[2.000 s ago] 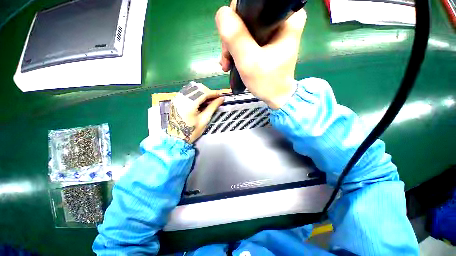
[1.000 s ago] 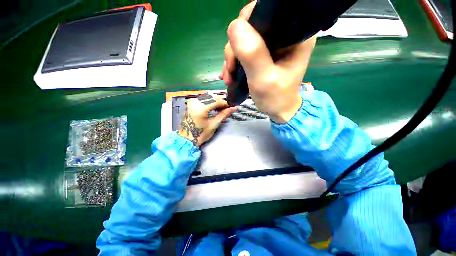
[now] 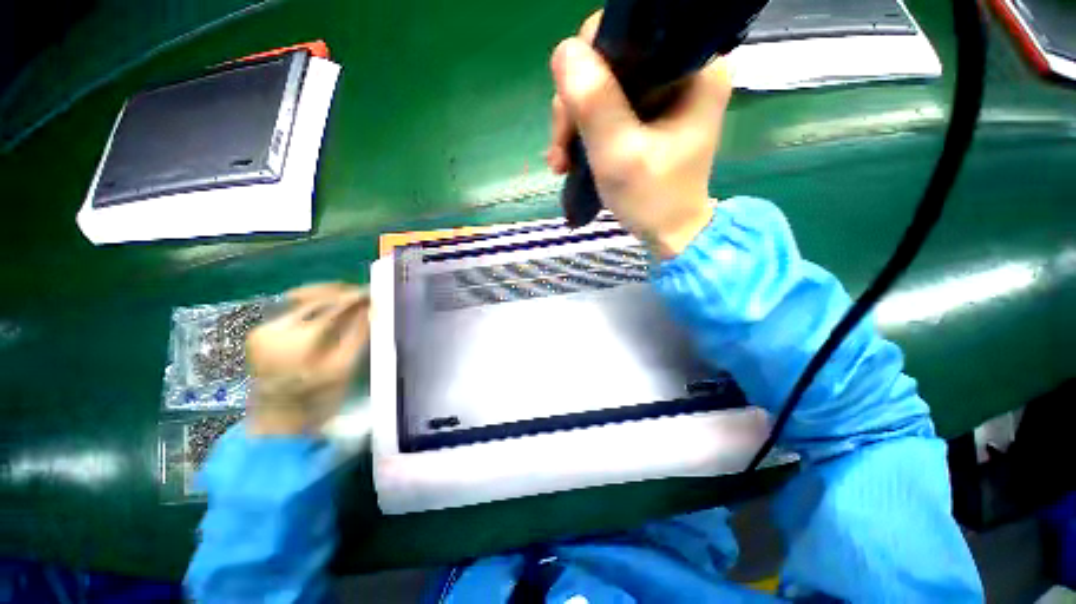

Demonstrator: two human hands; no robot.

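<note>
A grey laptop [image 3: 543, 354] lies underside up on a white foam sheet [image 3: 566, 466], its slanted vent slots along the far edge. My right hand [image 3: 649, 148] grips a black electric screwdriver [image 3: 643, 59] over the laptop's far edge; its nose points down, and whether the bit touches is hidden. My left hand [image 3: 307, 348] is motion-blurred, left of the laptop and partly over the screw trays; whether its fingers hold anything cannot be told. Beside it are the lined screw bag [image 3: 195, 360] and the clear screw tray [image 3: 175, 460], both partly covered by my left hand and sleeve.
Another laptop [image 3: 201, 130] lies on white foam at the far left. A further one [image 3: 826, 18] is at the top right, with a red-edged tray [image 3: 1032, 35] at the corner. The black screwdriver cable [image 3: 920, 236] hangs past my right forearm. The bench [image 3: 472, 153] is shiny green.
My left hand has left the laptop's far edge and moved left to the screw trays. My right hand has raised the screwdriver slightly and moved it a little right.
</note>
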